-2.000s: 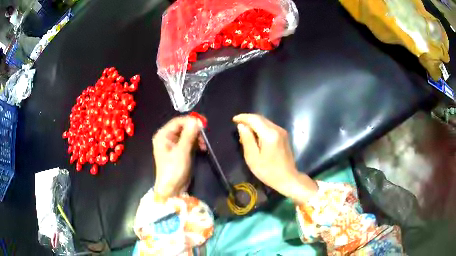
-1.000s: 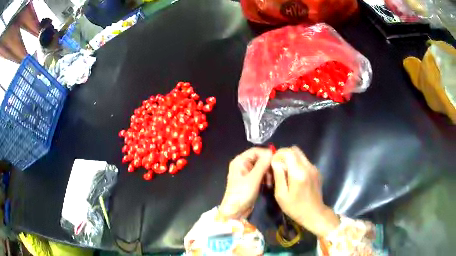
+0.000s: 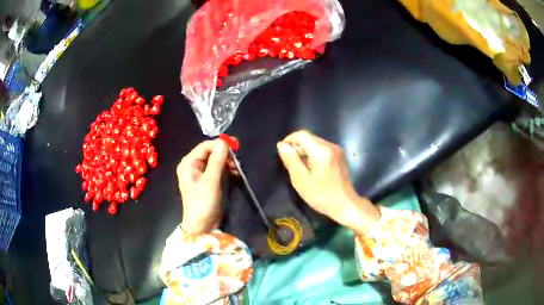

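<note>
My left hand (image 3: 204, 179) pinches a small shiny red piece (image 3: 229, 142) at the upper tip of a thin metal rod (image 3: 250, 187). The rod slants up and left from the table's near edge. A yellow coil (image 3: 285, 236) lies around or beside its base, on a small brown flat piece. My right hand (image 3: 316, 173) is to the right of the rod, apart from it, with thumb and forefinger close together. I cannot tell whether its fingertips hold anything. A heap of red pieces (image 3: 119, 149) lies at the left on black sheeting.
A clear plastic bag (image 3: 203, 53) of red pieces lies open behind my hands. A yellow plush item (image 3: 465, 30) with a blue-white tag is at the upper right. A blue basket (image 3: 9, 184) is at the left edge. A small clear packet (image 3: 64, 256) lies lower left.
One second ago both hands were together at the red piece; now my right hand is apart from it, to the right. The view has shifted, and the rod shows more fully.
</note>
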